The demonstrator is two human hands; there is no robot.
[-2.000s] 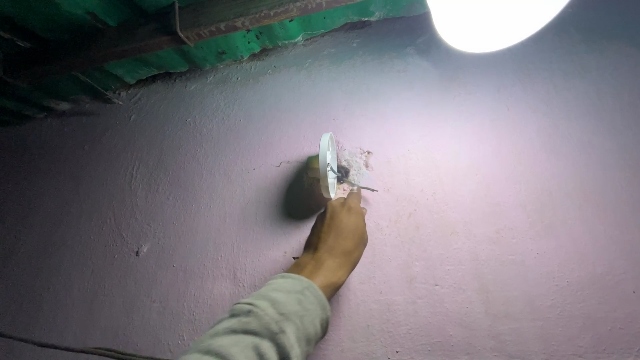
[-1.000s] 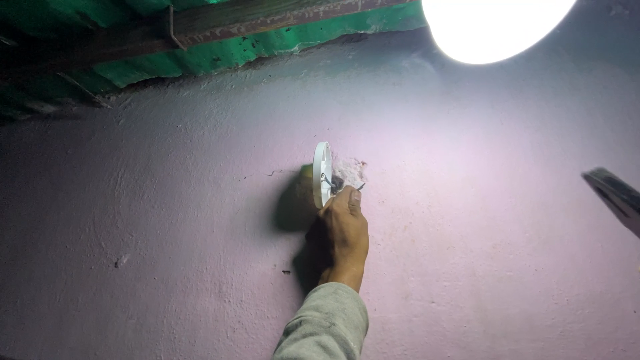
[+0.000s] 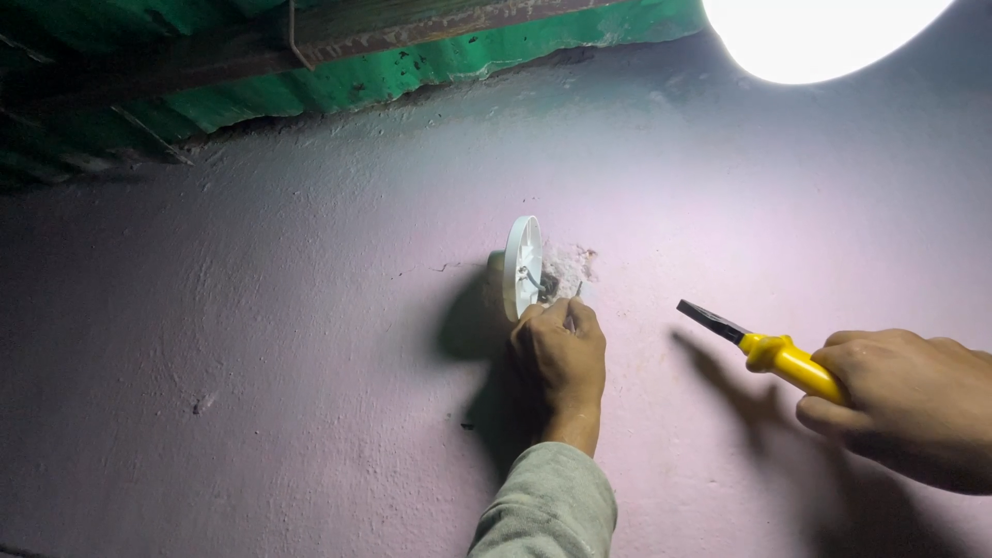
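A round white plastic fixture base (image 3: 522,267) stands edge-on, away from the wall, its hollow back facing right. Behind it, dark wires (image 3: 549,288) come out of a rough hole in the plaster. My left hand (image 3: 562,349), in a grey sleeve, is closed just below the base, with a thin wire end (image 3: 579,289) poking up between its fingers. Whether those fingers also touch the base's lower rim cannot be told. My right hand (image 3: 907,395) grips yellow-handled pliers (image 3: 790,364), whose dark jaws point up and left toward the hole, apart from it.
A bright lamp (image 3: 825,31) glows at the upper right. Pinkish painted wall (image 3: 310,349) fills most of the view, with chipped plaster (image 3: 577,260) around the hole. Green corrugated sheeting (image 3: 465,62) and a brown metal beam (image 3: 372,35) run along the upper left.
My right hand has come into view from the right with the pliers; one second ago only a blurred tool tip showed at that edge. My left hand stays by the base.
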